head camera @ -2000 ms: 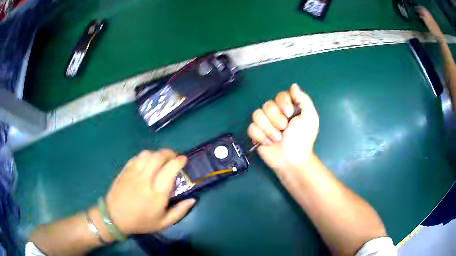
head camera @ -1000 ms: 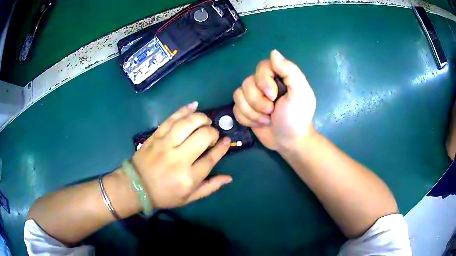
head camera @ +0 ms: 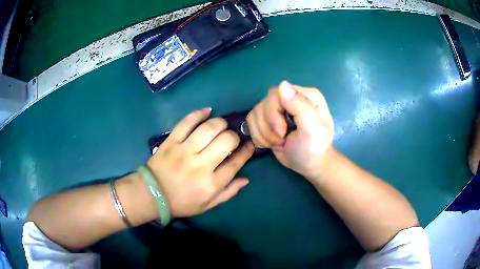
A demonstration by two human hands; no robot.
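A black phone housing (head camera: 235, 120) lies on the green bench in front of me, mostly hidden under both hands. A sliver of its round silver disc (head camera: 243, 128) shows between them. My left hand (head camera: 197, 160) lies over the housing and holds it down, fingers partly spread. My right hand (head camera: 295, 126) is closed in a fist around a small dark-handled tool (head camera: 290, 122) at the disc end of the housing. The tool's tip and its contact with the housing are hidden.
Stacked black phone units (head camera: 197, 42) with a silver disc, red wire and patterned board lie by the worn whitish rail (head camera: 79, 58). A slim dark bar (head camera: 455, 46) lies far right. Beyond the rail is a green belt (head camera: 100, 21). Part of a person's arm (head camera: 474, 149) shows at the right edge.
The view has tilted down. My left hand has moved along the housing towards the disc end. My right fist has come in over that end, covering most of the disc and the tool tip seen earlier.
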